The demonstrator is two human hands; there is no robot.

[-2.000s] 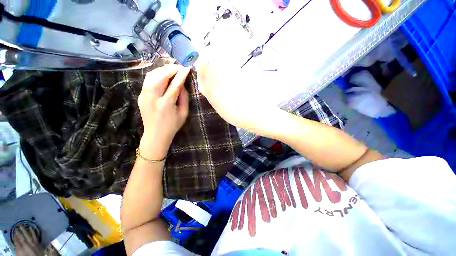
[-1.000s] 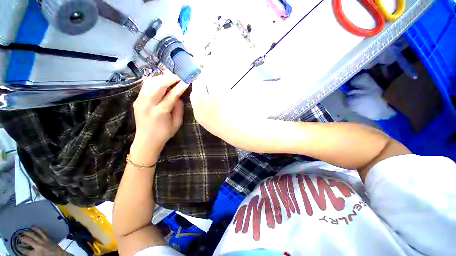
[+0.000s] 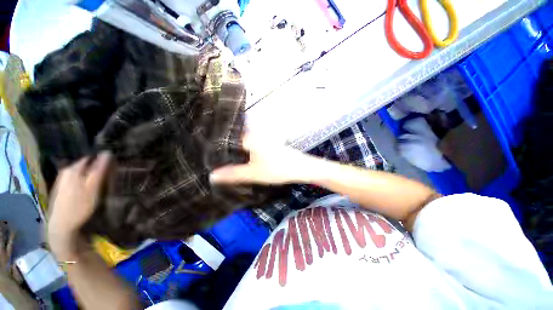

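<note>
A dark brown plaid garment (image 3: 176, 151) lies heaped and blurred in front of me, its upper edge by the presser foot area. My left hand (image 3: 76, 191) is blurred at the garment's left side, fingertips at the cloth. My right hand (image 3: 254, 163) is at its right side, thumb stretched over the cloth; its other fingers are unclear. I cannot tell whether either hand grips it. The sewing machine head (image 3: 151, 21) is at the top, cut off by the frame, with a blue-grey cylindrical attachment (image 3: 235, 37) beside the needle area.
Scissors with red and yellow handles (image 3: 412, 30) lie at the table's upper right. A pink and blue tool (image 3: 333, 15) and small metal parts (image 3: 291, 30) lie behind. A tape strip (image 3: 364, 109) runs along the front edge. Blue crates (image 3: 485, 121) hold cloth. Another person's hand (image 3: 9, 248) shows lower left.
My hands have left the needle area and moved apart, the left far down-left, the right down. The garment has shifted and bunched up, covering more of the area under the machine head.
</note>
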